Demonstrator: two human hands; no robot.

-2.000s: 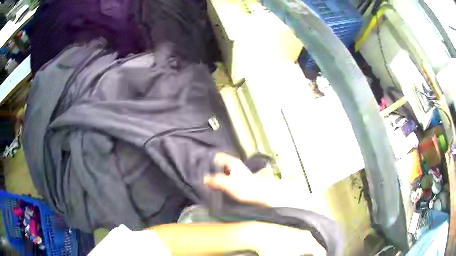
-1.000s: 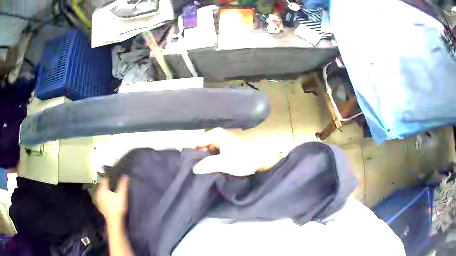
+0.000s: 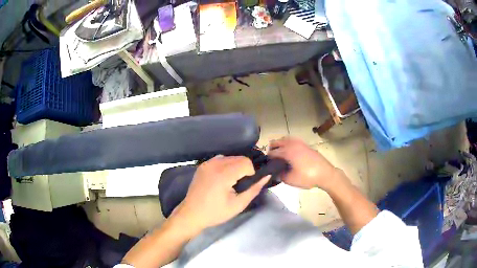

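Note:
My left hand (image 3: 222, 184) is closed on a bunched edge of the dark trouser leg (image 3: 175, 187), just below the board's rounded end. My right hand (image 3: 299, 163) holds the same gathered dark cloth from the right side. The cloth hangs down between and left of my hands; part of it is hidden behind my left hand and forearm. The padded dark grey-blue sleeve board (image 3: 136, 141) lies bare across the view above my hands, its round end near my fingers.
A cream stand (image 3: 47, 183) is under the board. The steam iron (image 3: 99, 23) rests on a pale pad at upper left. Blue crates (image 3: 52, 91) stand left and lower right. Light-blue cloth (image 3: 418, 68) hangs at right. A dark garment heap (image 3: 52, 235) lies lower left.
My hands have come together at the board's round end, gathering the cloth that was spread out in front of me. The view has shifted, and the board appears lower.

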